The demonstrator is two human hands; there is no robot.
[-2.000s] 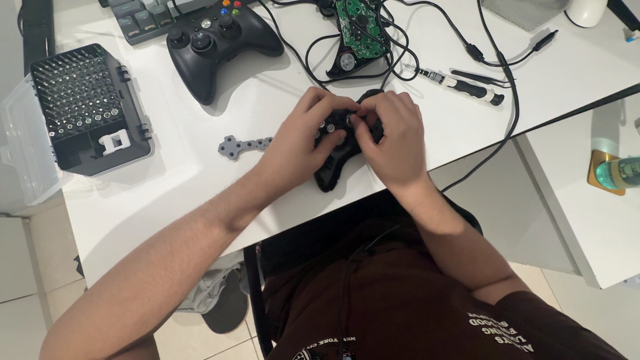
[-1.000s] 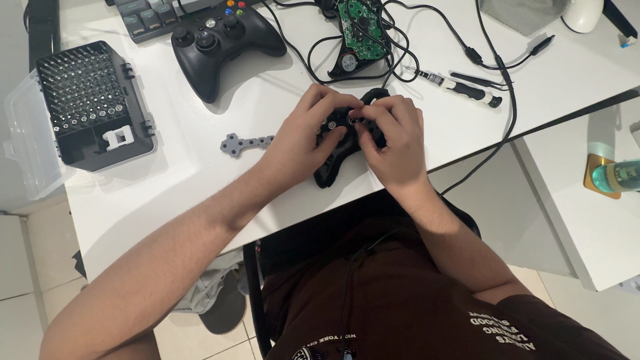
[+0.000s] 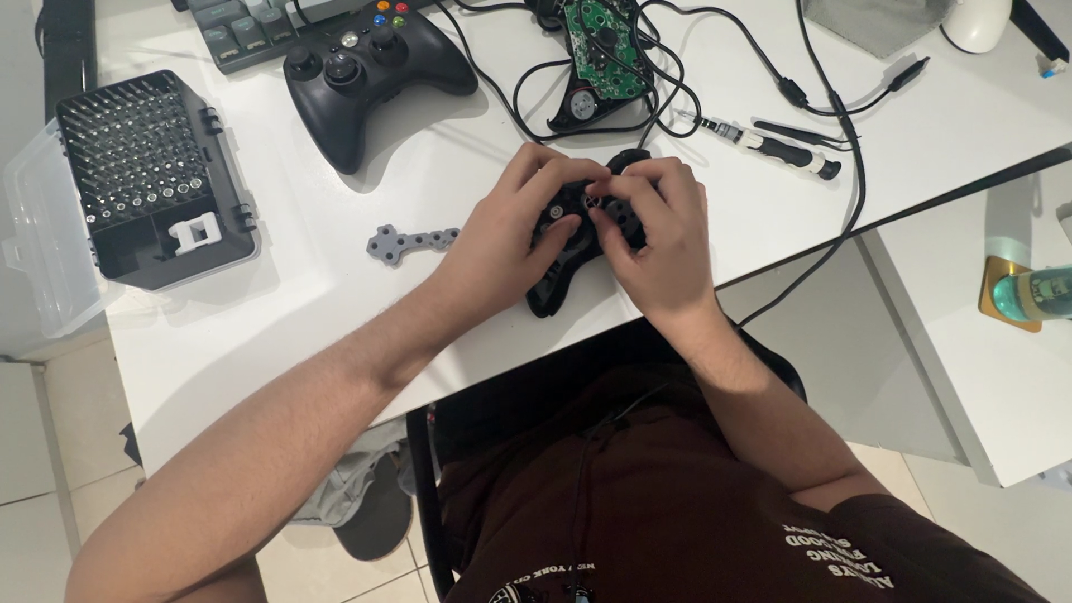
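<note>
Near the table's front edge lies a black game controller shell (image 3: 556,276), partly covered by my hands. My left hand (image 3: 511,226) rests over its left part, thumb and fingers bent around its edge. My right hand (image 3: 662,234) is at its right part, with thumb and index fingertips pinched close together near the shell's middle. Whatever small part is between the fingertips is too hidden to name. Left of my left hand lies a grey rubber button pad (image 3: 404,244). Above the shell is an opened controller half with a green circuit board (image 3: 607,50) and a looped black cable.
A bit case (image 3: 159,243) with an open clear lid stands at the left. An assembled black controller (image 3: 402,67) and a keyboard (image 3: 239,33) are at the back. A precision screwdriver (image 3: 787,153) and black tweezers (image 3: 796,134) lie at the right, beside a long cable (image 3: 854,176).
My hands stay at the controller shell, with only small shifts of the right hand's fingers.
</note>
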